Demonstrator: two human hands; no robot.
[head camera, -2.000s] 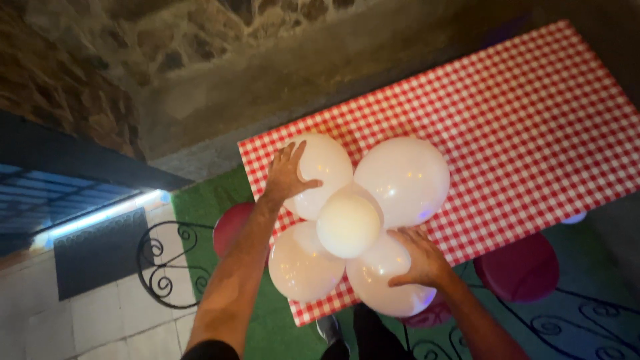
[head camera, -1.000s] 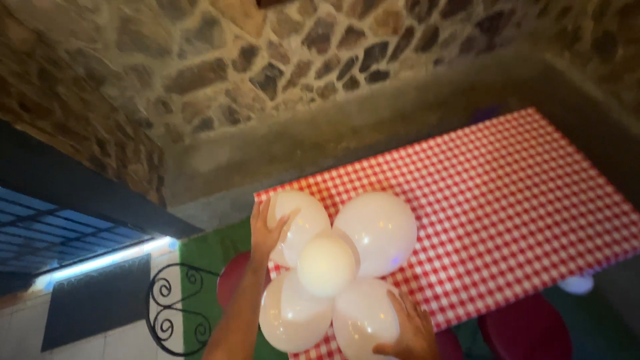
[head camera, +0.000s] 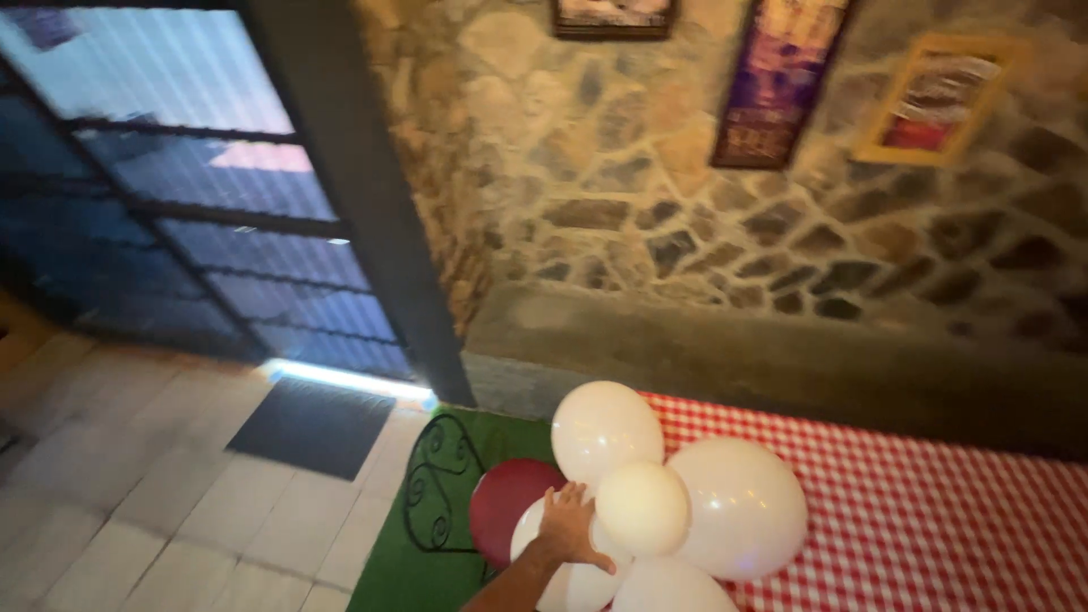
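A cluster of white balloons lies at the near left end of a table with a red-and-white checkered tablecloth (head camera: 901, 518). Around a small cream balloon (head camera: 643, 508) sit several larger ones, among them an upper balloon (head camera: 607, 433) and a right balloon (head camera: 738, 508). With its fingers spread, my left hand (head camera: 571, 529) rests on the lower-left balloon (head camera: 578, 585), beside the small one. The lowest balloon (head camera: 673, 588) is cut off by the bottom edge of the view. My right hand is out of the picture.
A chair with a dark red round seat (head camera: 514, 508) and a black scrolled metal back (head camera: 438, 484) stands left of the table on green carpet (head camera: 408, 565). Behind are a stone wall (head camera: 629, 170) with framed pictures, a metal door (head camera: 280, 221) and a dark doormat (head camera: 313, 427).
My left hand has gone from the upper-left balloon to the lower-left one. My right hand, on the lower-right balloon before, has left the view. The view has swung up and left.
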